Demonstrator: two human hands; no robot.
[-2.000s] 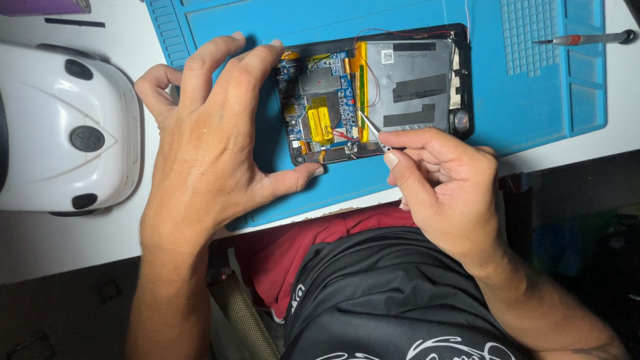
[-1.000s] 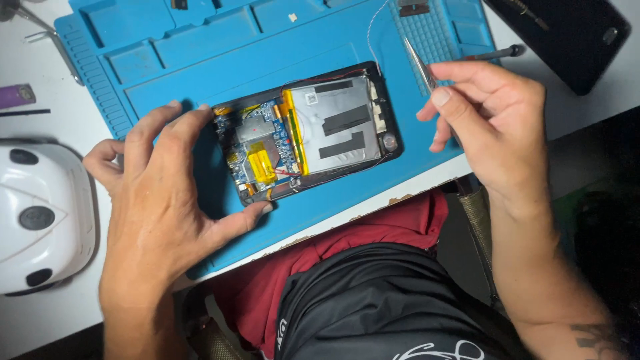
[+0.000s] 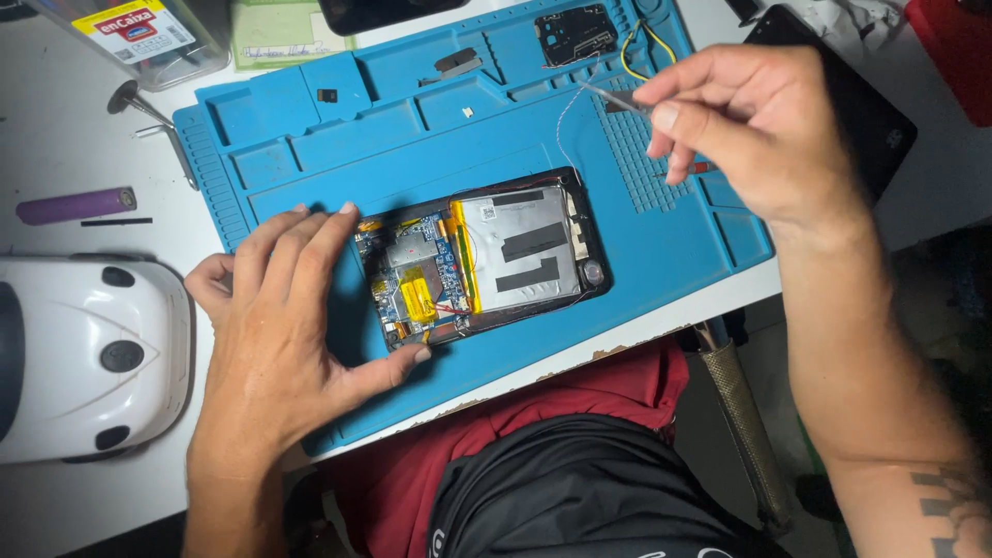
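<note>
An opened tablet (image 3: 496, 248) lies on a blue silicone repair mat (image 3: 496, 147), its blue circuit board (image 3: 447, 267) at the left and a silver battery pack (image 3: 527, 248) with black tape strips at the right. My left hand (image 3: 287, 310) spans the tablet's left end, fingertips at its upper corner and thumb by its lower edge. My right hand (image 3: 736, 132) holds thin metal tweezers (image 3: 616, 98) above the mat's upper right part, tips pointing up and left. A thin twisted wire (image 3: 559, 124) runs from the tablet's upper right corner toward a black perforated part (image 3: 575, 35).
A white toy car (image 3: 93, 356) stands at the left, near a purple cylindrical cell (image 3: 76, 206). A plastic tub (image 3: 155, 46) is at the upper left. A dark tablet-like panel (image 3: 868, 116) and a red-tipped screwdriver (image 3: 701, 167) are at the right. Yellow wire (image 3: 659, 43) lies on the mat.
My right hand has lifted the tweezers off the tablet's board area and moved them up and to the right. My left hand stays at the tablet's left end. The view has shifted.
</note>
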